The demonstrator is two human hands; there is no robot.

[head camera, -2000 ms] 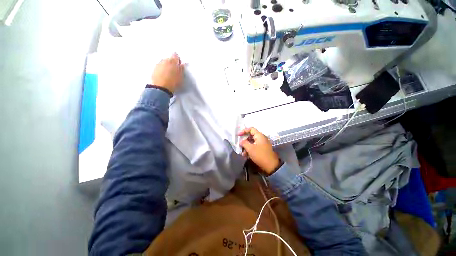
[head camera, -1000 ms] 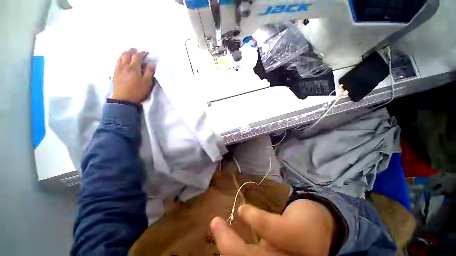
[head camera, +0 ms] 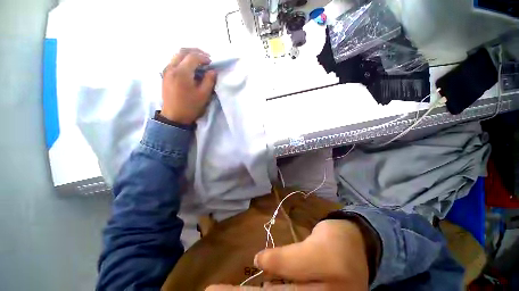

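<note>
The pale garment piece (head camera: 233, 142) lies on the white machine table and hangs over its front edge towards my lap. My left hand (head camera: 186, 85) is on it with curled fingers, gripping a raised fold. A small dark spot shows between the fingers, too unclear to name. My right hand (head camera: 318, 256) is low over the brown apron (head camera: 227, 250), large in view and cut off by the bottom edge. The white earphone cable (head camera: 284, 202) passes by its thumb; whether it is held is unclear.
The sewing machine's needle area (head camera: 276, 28) is at the top. Right of it are a clear plastic bag (head camera: 364, 31), black pieces (head camera: 398, 85) and a black phone or power bank (head camera: 469, 82) with a white plug. A grey work pile (head camera: 410, 167) lies below the table edge.
Over two seconds, my right hand has left the cloth edge and come back over the apron. My left hand, flatter on the cloth before, is now curled around a fold. The view has shifted closer.
</note>
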